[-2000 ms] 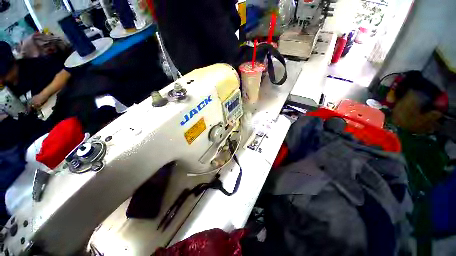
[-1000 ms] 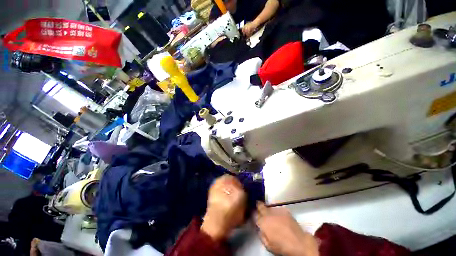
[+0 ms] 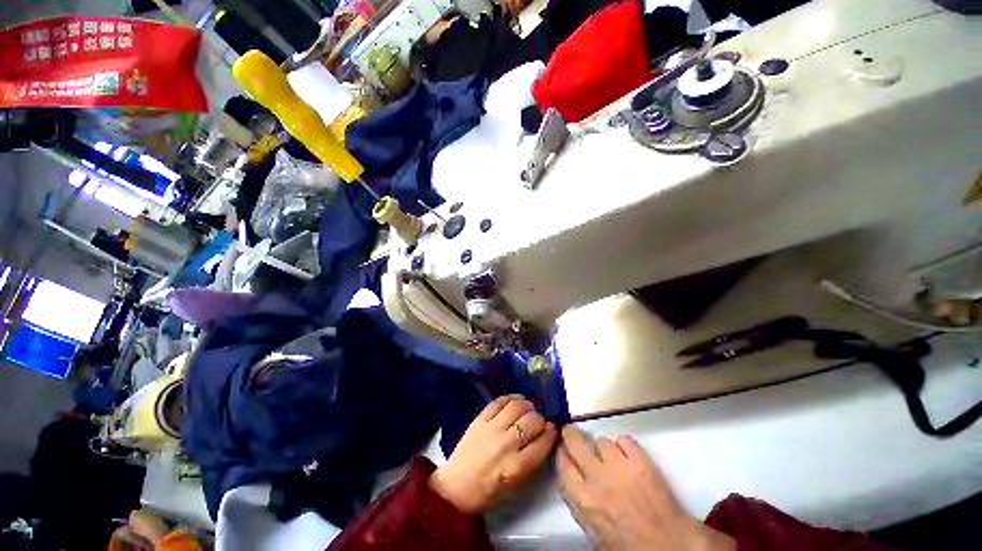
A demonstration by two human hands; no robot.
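Note:
A navy garment [image 3: 312, 398] lies heaped left of the sewing machine [image 3: 754, 161], with its right part under the machine head beside the needle area [image 3: 528, 350]. My left hand [image 3: 501, 452], with a ring, holds the garment's near right edge just in front of the head. My right hand [image 3: 619, 490] lies palm down on the white table, its fingertips at the same cloth edge, almost touching my left fingers. Whether they grip the cloth is hidden. The needle tip cannot be made out.
Dark snips [image 3: 743, 342] and a black strap [image 3: 921, 398] lie right, under the arm. A yellow-handled screwdriver [image 3: 296, 113] stands at the head. A red cloth [image 3: 592, 65] is behind the arm. Another machine [image 3: 151, 414] and a person's hand [image 3: 145, 530] are at left.
The view first swung left from the machine's right end to the needle area, then shifted slightly closer. My hands, first out of view, are now sharper and lie closer together at the cloth edge.

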